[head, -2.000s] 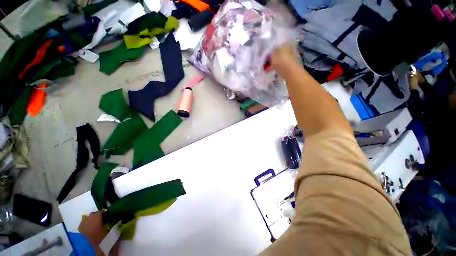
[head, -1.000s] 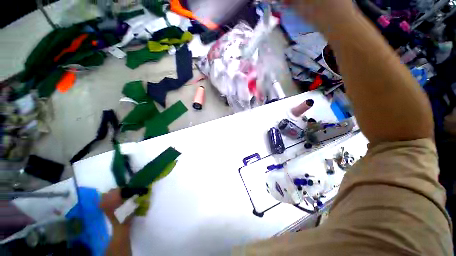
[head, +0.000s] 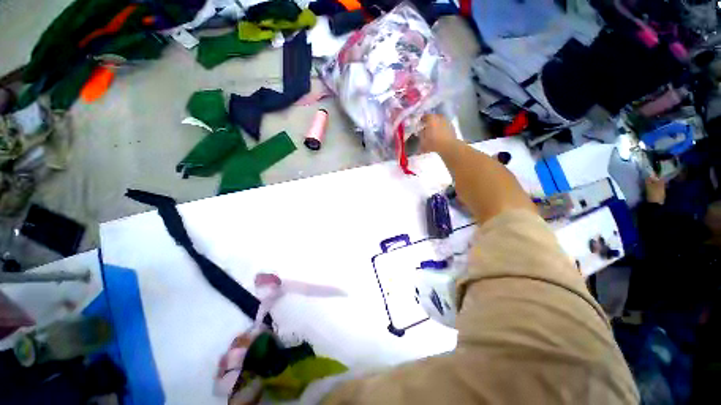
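Observation:
My left hand (head: pixel 237 372), blurred and partly cut off at the bottom edge, holds a bunch of scrap strips: dark green, yellow-green (head: pixel 304 376), a long black strip (head: pixel 208 267) trailing across the white bench, and a pale pink strip (head: pixel 304 288). My right hand (head: pixel 433 134) is at the lower right side of the clear plastic bag of scraps (head: pixel 389 75). Its fingertips are hidden by the bag, so its grip cannot be told. A red strip (head: pixel 402 147) hangs from the bag beside the hand.
The white bench (head: pixel 332 229) carries a sewing machine (head: pixel 585 225). Green scraps (head: pixel 251 162), a navy scrap (head: pixel 273 99) and a pink thread cone (head: pixel 316 130) lie on the pale table. A dark phone-like object (head: pixel 51 229) lies left. Grey pieces (head: pixel 502 87) are piled right; a person's hand (head: pixel 654 188) shows beyond.
My right hand has come back down to the bag from above, and a red strip now hangs out. My left hand has moved lower right; its black strip is stretched out and a pink strip shows.

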